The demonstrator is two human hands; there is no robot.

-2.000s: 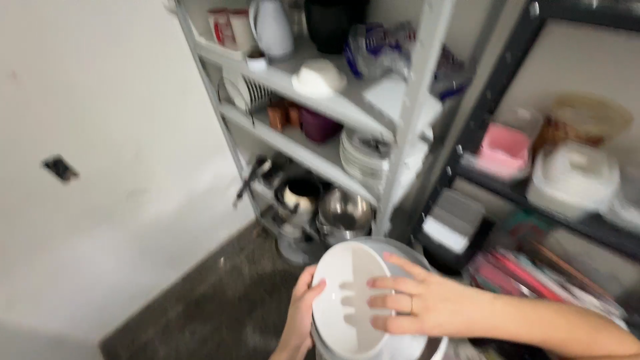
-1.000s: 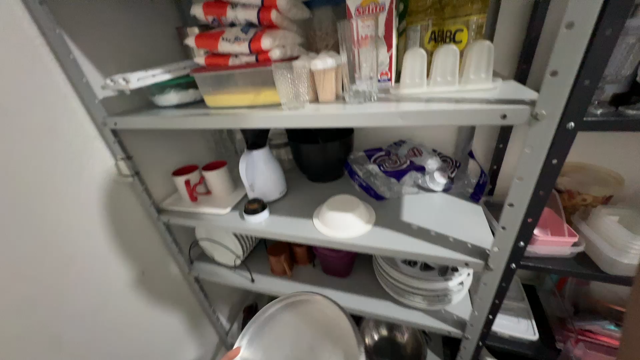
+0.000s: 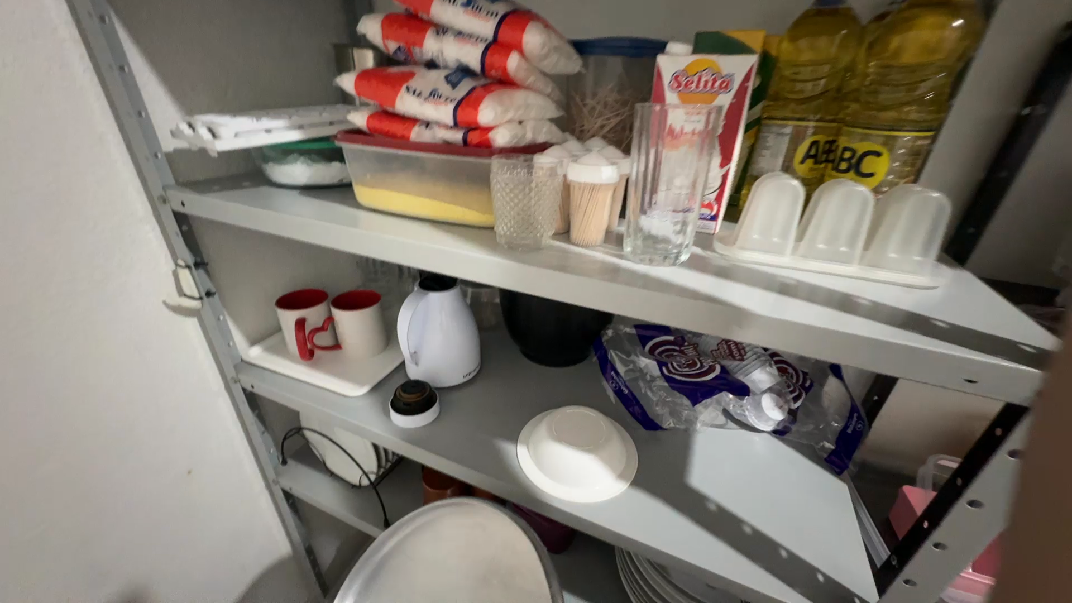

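Neither of my hands can be made out. A round, silver-coloured metal piece, perhaps a lid or a pan [image 3: 452, 557], rises at the bottom edge; what supports it is hidden. Behind it, a white bowl [image 3: 578, 452] rests upside down on the middle grey shelf. To the bowl's left are a small white-and-black cap [image 3: 414, 404] and a white thermal jug [image 3: 440, 331]. Two white mugs with red insides [image 3: 358, 325] stand on a white tray [image 3: 322, 381]. A blurred brown shape [image 3: 1038, 435] runs along the right edge; I cannot tell what it is.
The upper shelf [image 3: 519, 261] carries red-and-white bags [image 3: 456, 96], toothpick holders [image 3: 591, 201], a tall glass [image 3: 670, 188], oil bottles [image 3: 888, 92] and a plastic mould-like holder [image 3: 837, 226]. A plastic package [image 3: 712, 377] lies on the middle shelf. Stacked plates [image 3: 662, 578] sit below. A metal upright [image 3: 180, 251] stands left.
The view has risen toward the upper shelves. Two seconds ago both my hands were on a white bowl; one second ago fingertips showed at the metal piece's left edge. Now they are out of sight.
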